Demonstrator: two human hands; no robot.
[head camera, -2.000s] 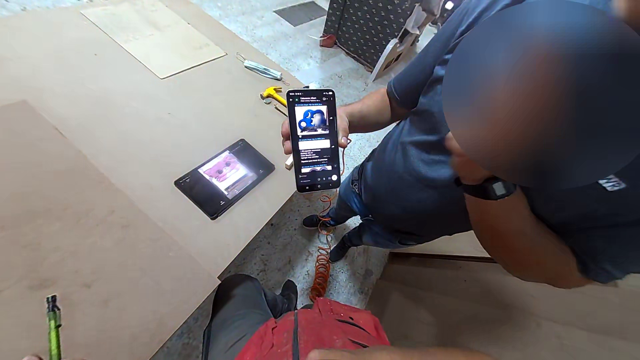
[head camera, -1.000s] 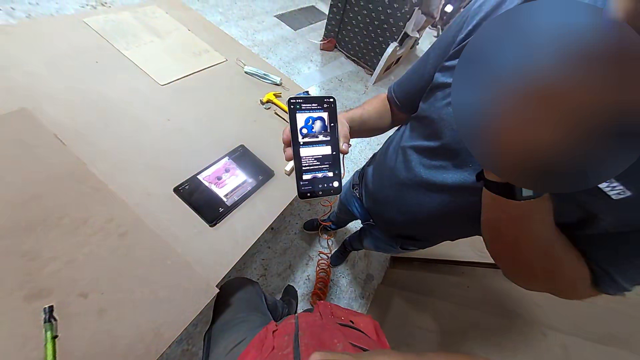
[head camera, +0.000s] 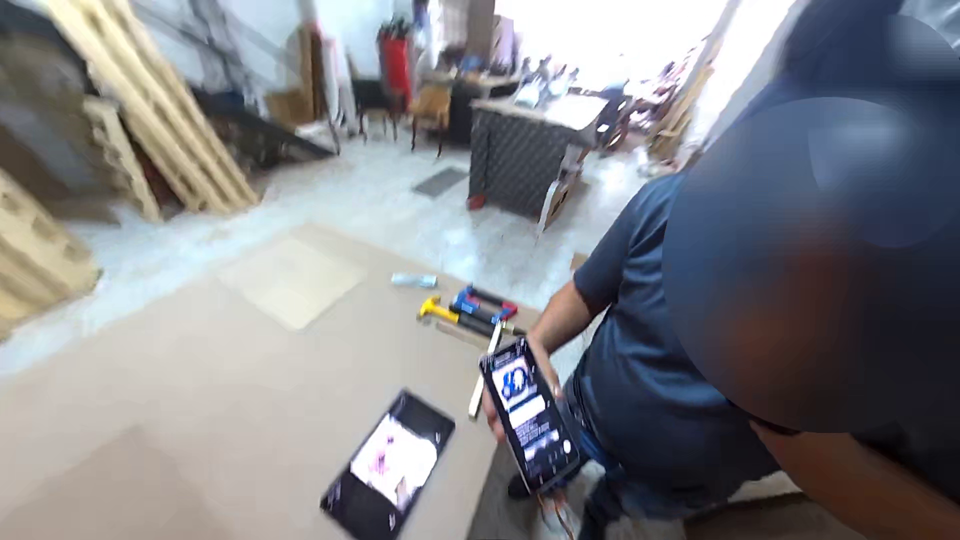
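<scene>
Neither my left hand nor my right hand shows in the head view now. A phone (head camera: 388, 465) with a lit screen lies on the brown board-topped table at the lower middle. Just right of it, another person's hand (head camera: 551, 371) holds up a second phone (head camera: 529, 416), its lit screen showing a blue picture and text. Behind that phone lie a thin pale strip (head camera: 486, 371), a yellow-headed hammer (head camera: 457, 315) with a dark handle, and a blue and red tool (head camera: 486, 302).
A person in a dark blue shirt (head camera: 645, 300) stands close on the right. A pale flat sheet (head camera: 294, 281) and a light-blue item (head camera: 414, 280) lie on the table (head camera: 247, 390). Pale slatted frames (head camera: 161, 112) lean at the left; a dark padded bench (head camera: 517, 154) stands behind.
The view has swung upward, bringing the workshop behind into sight. A green tool at the lower left and the red garment below have left the view. The other person still holds up the phone.
</scene>
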